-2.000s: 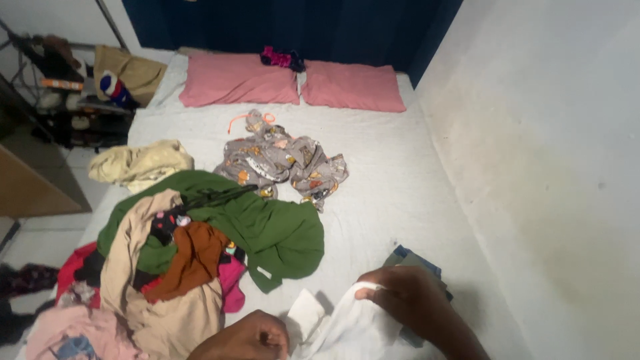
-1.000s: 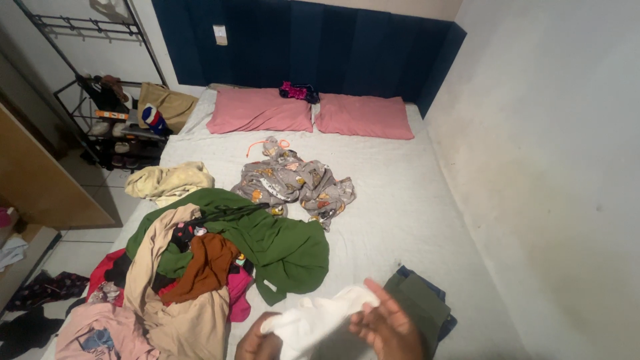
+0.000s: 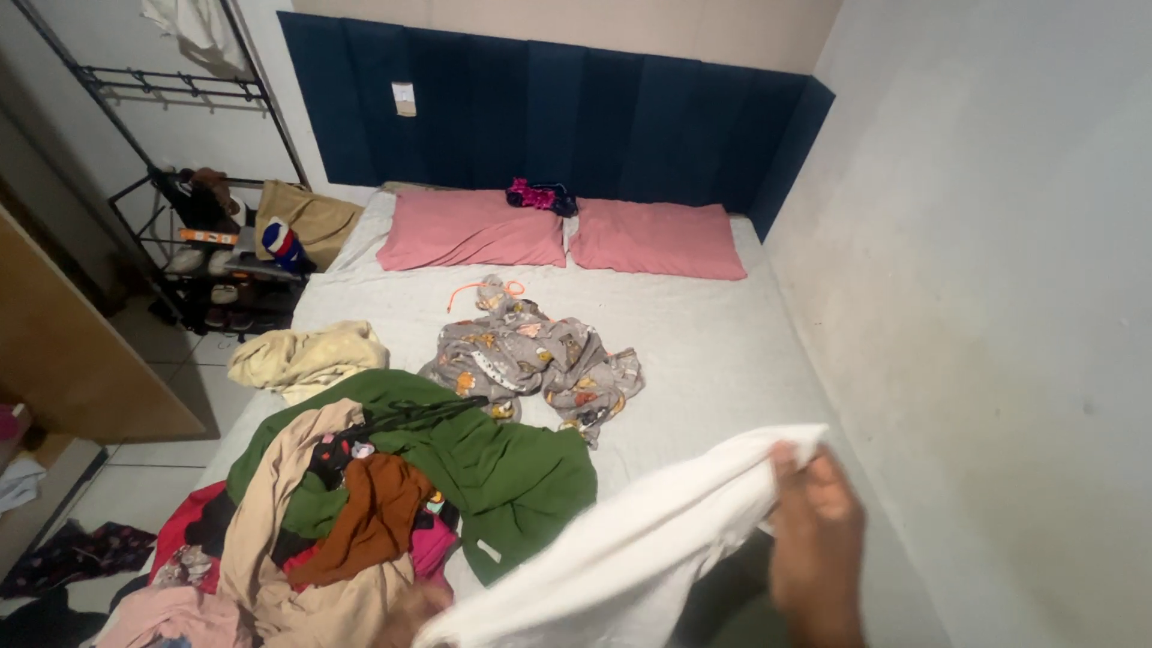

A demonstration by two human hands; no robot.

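A white cloth garment [image 3: 621,540] is stretched at a slant between my two hands, low in the head view. My right hand [image 3: 814,531] pinches its upper right corner between thumb and fingers. At the lower left end my left hand [image 3: 418,612] is blurred and partly cut off, with the cloth's edge at its fingers. Left of the cloth lies a heap with a green garment [image 3: 513,486], a brown one [image 3: 369,522] and a beige one [image 3: 270,513]. Dark green folded cloth [image 3: 738,594] shows partly beneath the white garment.
A grey patterned garment [image 3: 531,360] lies mid-bed, below two pink pillows [image 3: 477,229]. Pale yellow cloth [image 3: 310,355] rests at the bed's left edge. A shoe rack [image 3: 225,279] stands beyond it. The wall [image 3: 990,360] borders the right side; dark clothes [image 3: 76,558] lie on the floor.
The white garment, bunched between my hands earlier, is now spread out at a slant. My hands have moved apart, the right one up and to the right.
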